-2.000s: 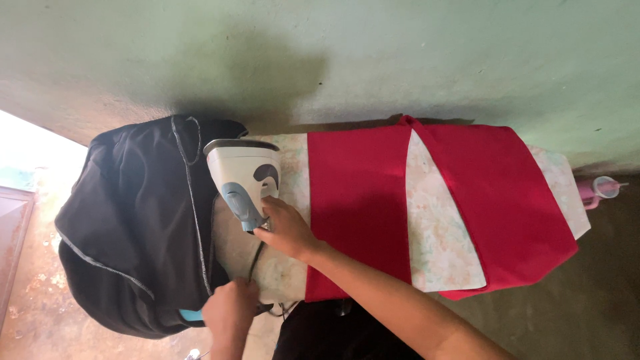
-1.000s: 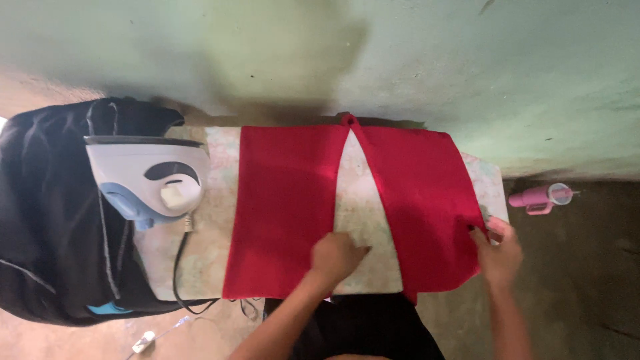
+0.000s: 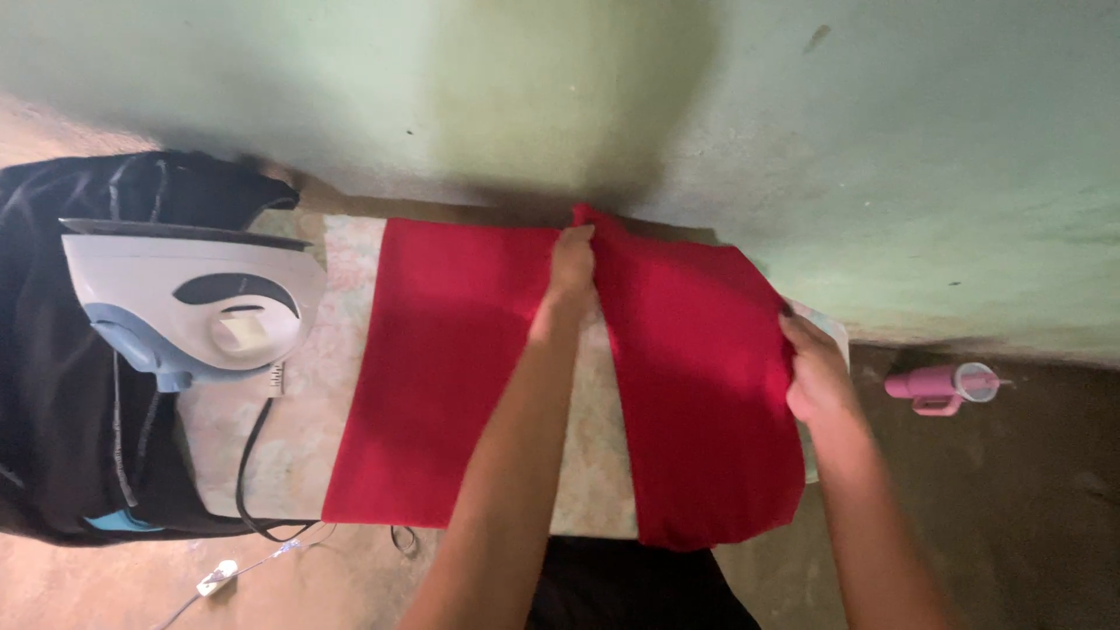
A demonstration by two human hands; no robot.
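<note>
A red garment with two legs point(image 3: 700, 376) lies spread across a pale patterned ironing board point(image 3: 586, 472). My left hand point(image 3: 573, 262) is at the far edge, on the cloth where the two legs meet; its fingertips are partly hidden. At the right end, my right hand point(image 3: 814, 367) grips the garment's outer edge, thumb on top and fingers out of sight beneath. A white and blue electric iron point(image 3: 197, 302) rests at the left end of the board, its soleplate facing the wall, with a dark cord point(image 3: 249, 464) running from its rear.
Black clothing with pale seams point(image 3: 52, 350) drapes over the board's left end. A green wall point(image 3: 560, 105) runs along the far side. A pink tumbler with a handle point(image 3: 936, 385) stands on the floor at right. A white power socket with a cable point(image 3: 217, 577) lies at lower left.
The iron, held in a hand two seconds ago, now rests released on the board. My left hand has moved from the near part of the garment to its far edge. The right leg's edge has shifted.
</note>
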